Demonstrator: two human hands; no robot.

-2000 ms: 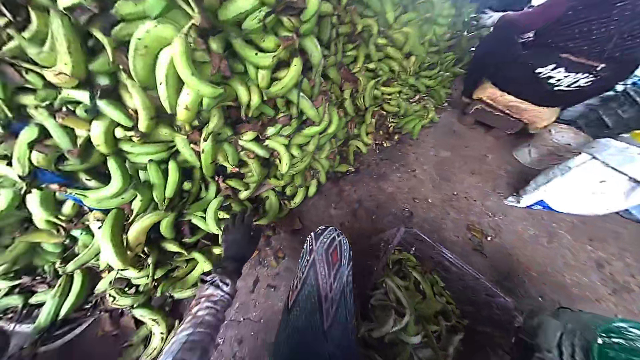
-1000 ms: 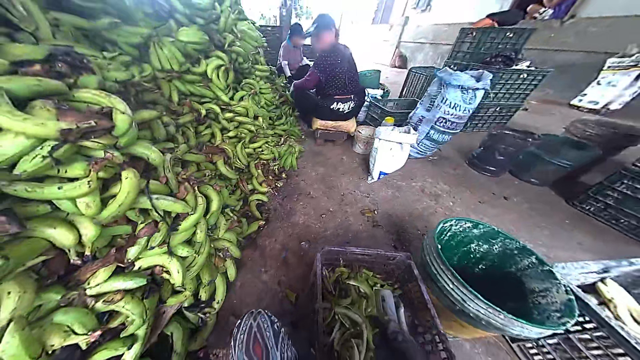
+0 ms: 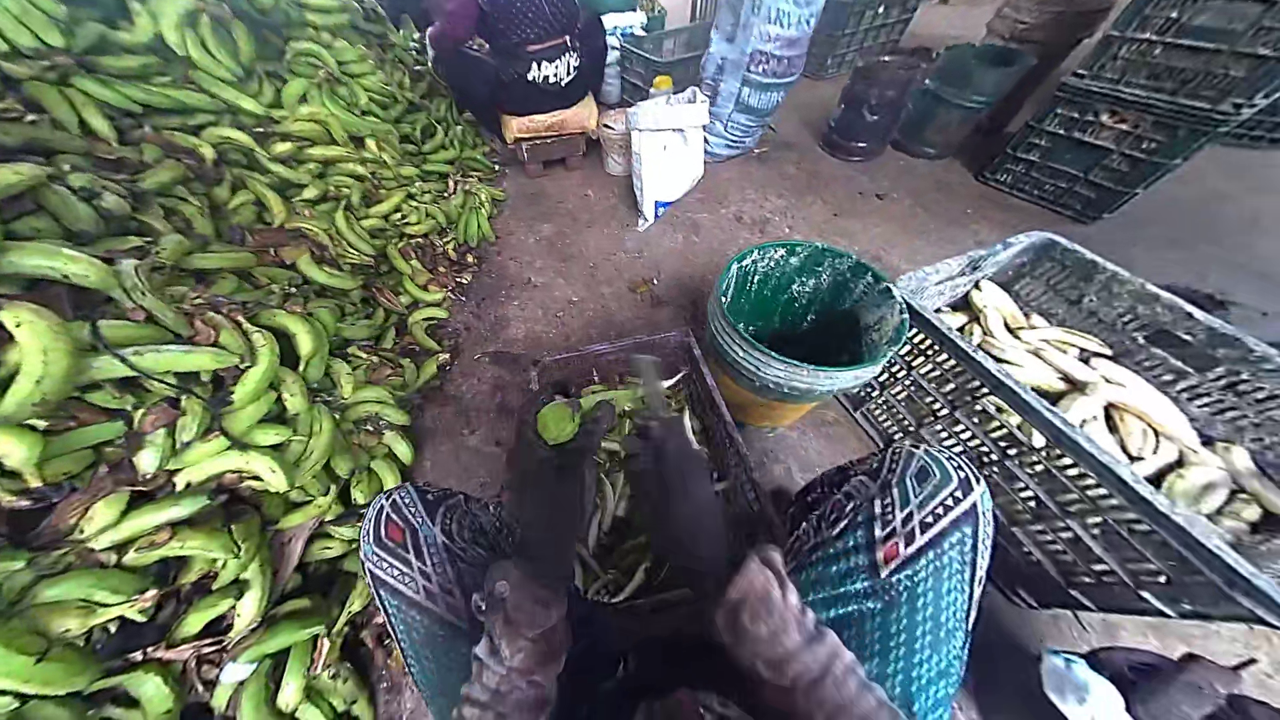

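Between my knees stands a dark plastic crate [image 3: 725, 430] with green peels [image 3: 625, 500] in it. Over its left side my left hand [image 3: 560, 480], in a dark glove, is closed around a green plantain [image 3: 558, 422], whose rounded end shows. Over the crate's right part is my right hand [image 3: 680, 490], also dark-gloved and blurred by motion; it holds a knife [image 3: 648, 385] with the blade pointing up and away. The fingers of both hands are partly hidden.
A large heap of green plantains [image 3: 250, 380] lies at left. At right are a green bucket [image 3: 810, 365] and a black crate [image 3: 1080, 450] holding peeled plantains [image 3: 1100, 390]. A co-worker [image 3: 530, 60] sits ahead, near a white sack [image 3: 668, 155]. Stacked crates [image 3: 1130, 130] stand back right.
Two seconds ago my left hand was at the edge of the plantain heap. Now it is over the peel crate with a plantain in it. The view has swung right.
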